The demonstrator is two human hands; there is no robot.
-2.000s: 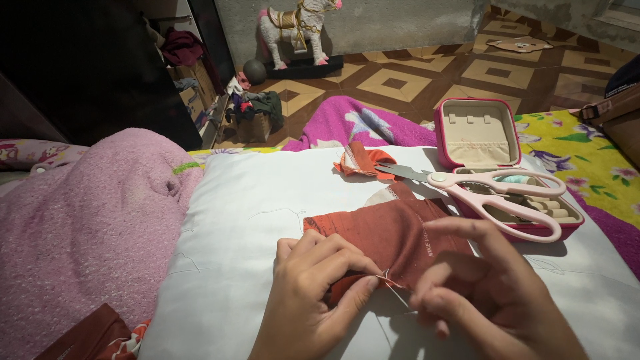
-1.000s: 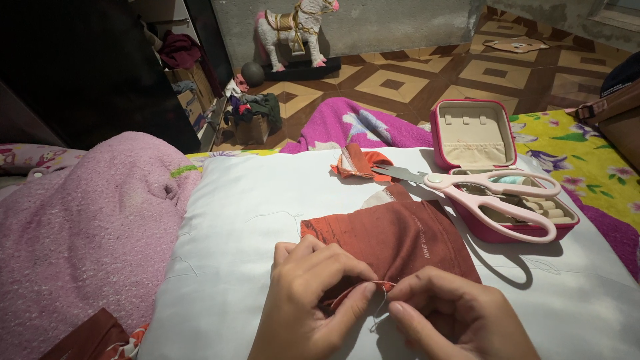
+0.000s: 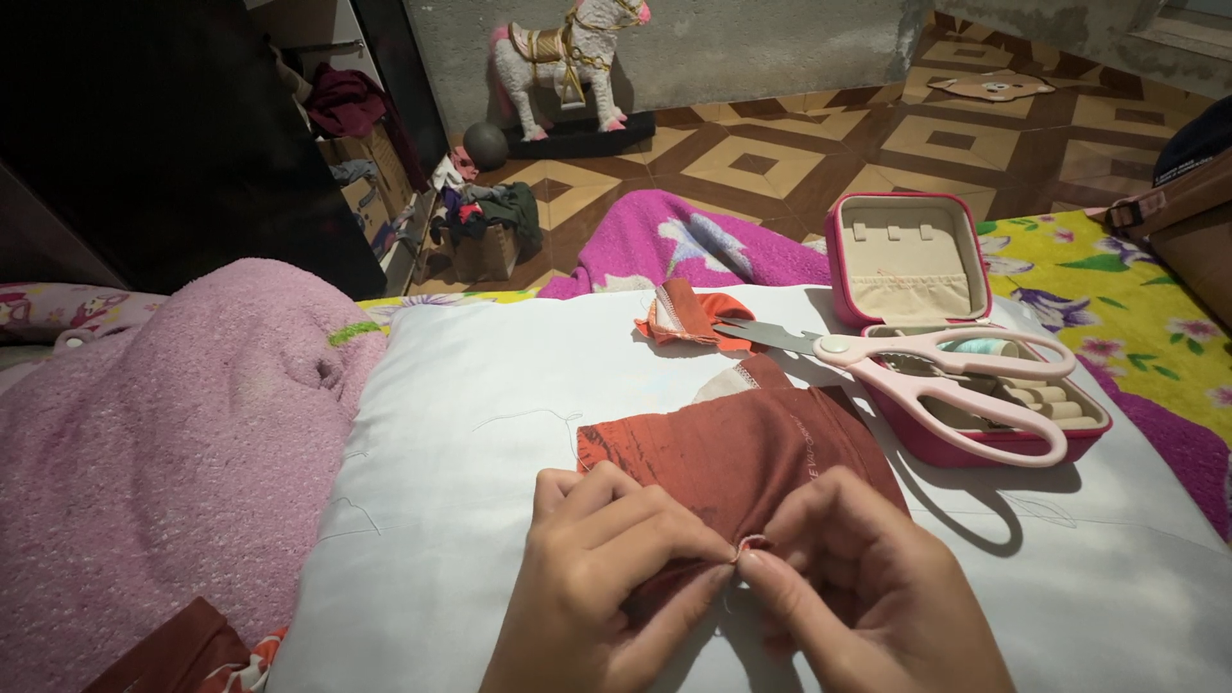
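Note:
A rust-red fabric piece point(image 3: 712, 443) lies on the white pillow point(image 3: 462, 375). My left hand point(image 3: 616, 568) pinches its near edge between thumb and index finger. Right beside it, my right hand point(image 3: 847, 577) grips the same edge with thumb and fingertips, where a pale thread shows; no needle can be made out. Pink-handled scissors point(image 3: 943, 361) rest across an open pink sewing case point(image 3: 1020, 448) that holds a thread spool point(image 3: 982, 348). Their blades touch an orange and rust fabric scrap point(image 3: 688, 318). Loose thread point(image 3: 529, 416) trails over the pillow to the left.
A pink fleece blanket point(image 3: 192, 433) is heaped at the left. Behind the pillow are a purple blanket point(image 3: 674, 241) and a yellow floral cloth point(image 3: 1155, 318). More rust fabric point(image 3: 173, 645) lies lower left. A brown bag point(image 3: 1184, 221) sits at the right edge. A toy horse point(image 3: 568, 67) stands on the floor beyond.
My right hand was raised off the cloth, with a thin strand below it; it has come down and left to the fabric edge, meeting my left hand. The left hand stays at the edge.

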